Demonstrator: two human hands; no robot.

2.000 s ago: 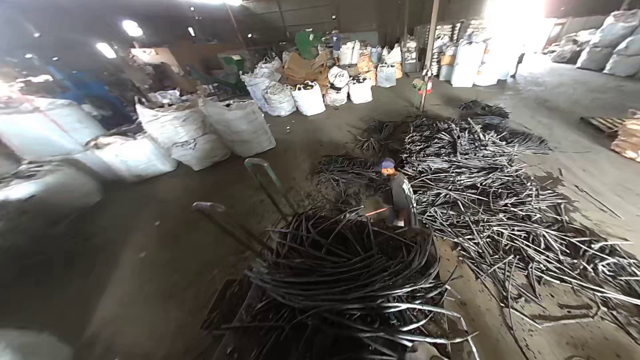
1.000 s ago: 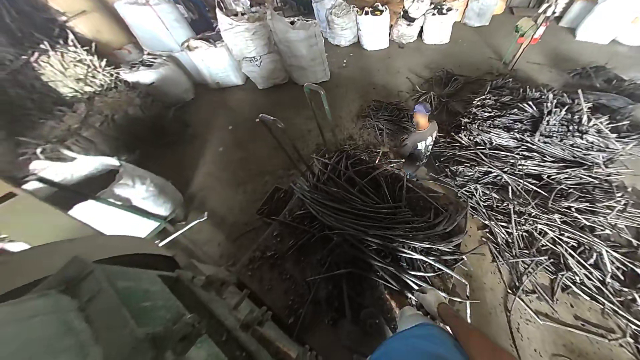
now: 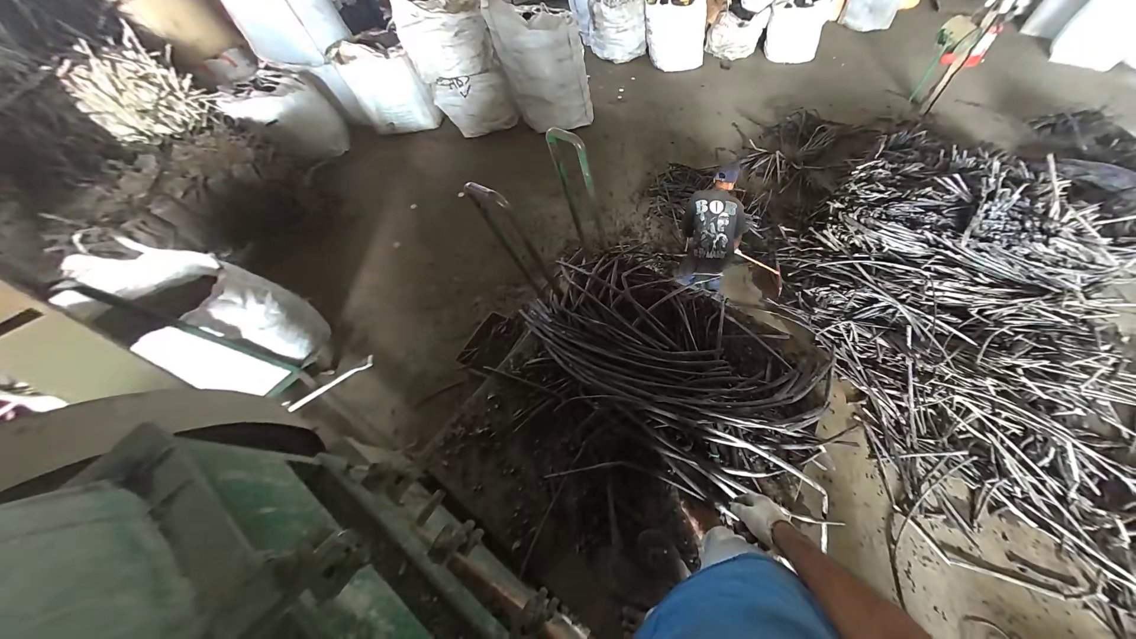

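Observation:
Two gloved hands come in from the bottom, just right of centre. My right hand (image 3: 760, 517), in a light glove, lies on the near ends of the dark cable lengths (image 3: 674, 373), its fingers around a few of them as far as shows. My left hand (image 3: 721, 543) is close beside it, gloved in white and partly hidden by the blue clothing; its fingers do not show. The cables lie heaped and curved in front of both hands, with some ends sticking out toward the right.
A green machine (image 3: 266, 515) fills the lower left. Beyond the heap stands a person (image 3: 713, 226) with a long-handled tool. A large pile of cable strips (image 3: 976, 293) covers the right. White bulk bags (image 3: 541, 67) line the back; an open white bag (image 3: 257, 311) lies left.
The two gloved hands, out of view two seconds ago, are at the near cable ends. The other person has turned their back. The view has tilted down and shifted.

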